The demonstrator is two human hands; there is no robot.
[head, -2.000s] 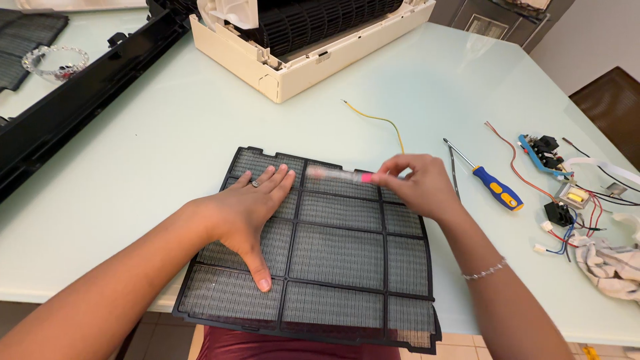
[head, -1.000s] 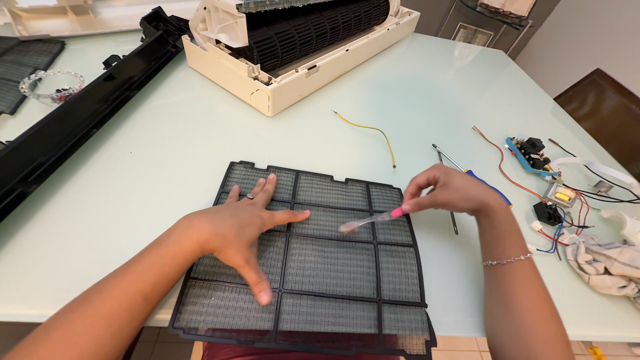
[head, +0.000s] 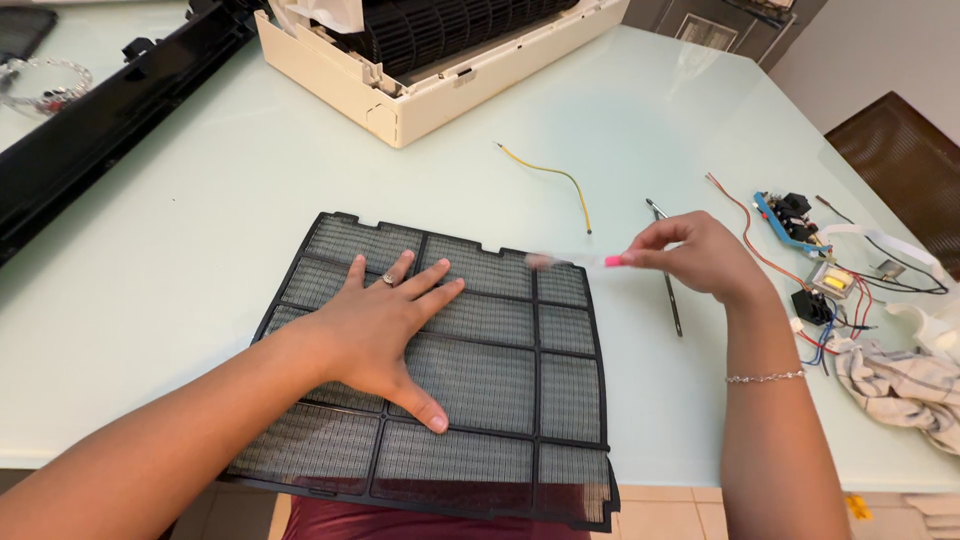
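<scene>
A black-framed mesh air filter [head: 472, 375] lies at the near edge of the table, its lower part over the edge. My left hand [head: 382, 334] rests flat on its left half with fingers spread, holding nothing. Between thumb and fingers my right hand [head: 686, 255] pinches the pink end of a thin brush [head: 614, 261]. The brush is blurred, its tip over the filter's upper right part. Under and beside my right hand lies a thin dark metal tool [head: 670, 300], partly hidden. The screwdriver's shaft tip [head: 651, 202] shows beyond my fingers, its handle hidden.
Behind stands an open air conditioner housing [head: 450, 94] with a black fan drum. A long black plastic part [head: 120, 105] and a beaded bracelet [head: 71, 86] are at the left. To the right lie a circuit board [head: 787, 221], wires and a cloth [head: 900, 382]. A yellow wire [head: 555, 171] lies beyond the filter.
My right hand has swept the brush over the mesh and is now further right, past the filter's edge, covering the screwdriver handle seen before. My left hand stays spread on the filter.
</scene>
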